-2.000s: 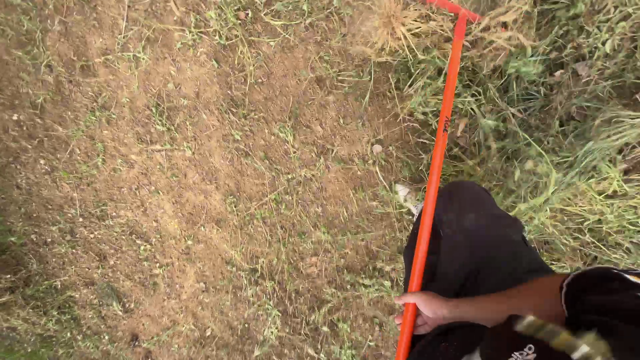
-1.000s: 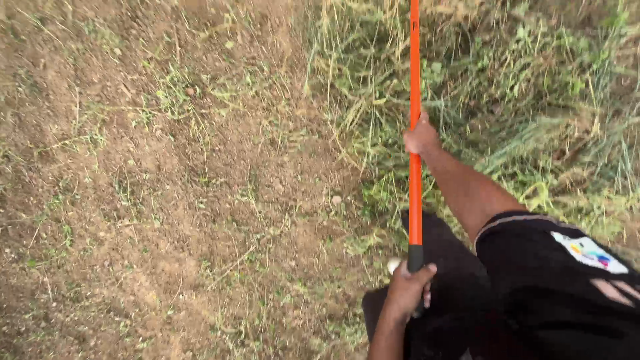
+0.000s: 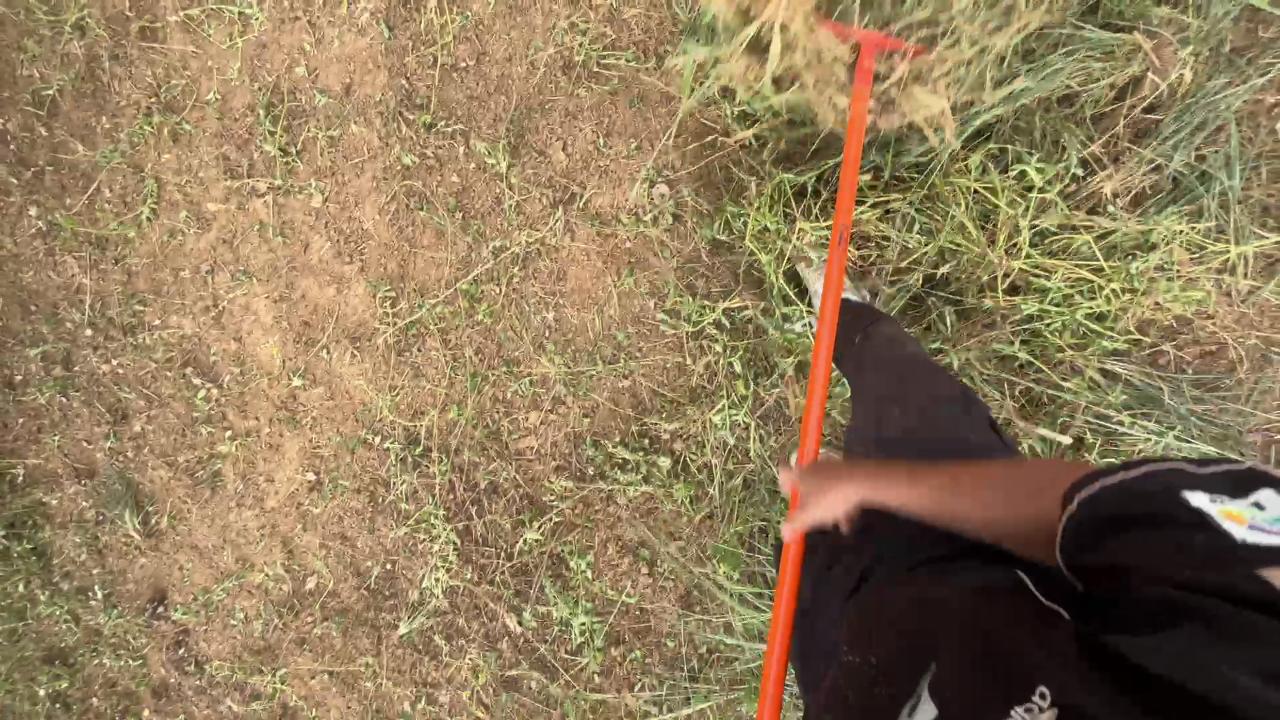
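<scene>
A long-handled tool has an orange shaft [image 3: 835, 270] and a red crosswise head [image 3: 872, 42], like a rake's; its teeth cannot be made out. The head lies among dry, pale grass [image 3: 770, 50] at the top, partly covered by it. My right hand [image 3: 825, 498], somewhat blurred, is wrapped around the shaft below my shoe. The shaft runs on past the bottom edge, where its end is out of sight. My left hand is outside the view.
Brown soil [image 3: 300, 330] with sparse weeds spans the left and middle. Tangled green cut grass [image 3: 1040, 240] covers the upper right. My shoe [image 3: 822, 285] and dark trouser leg [image 3: 900, 390] are right beside the shaft.
One second ago both hands were on the shaft; now only my right hand shows on it. The tool's head, out of view then, is visible at the top amid dry grass.
</scene>
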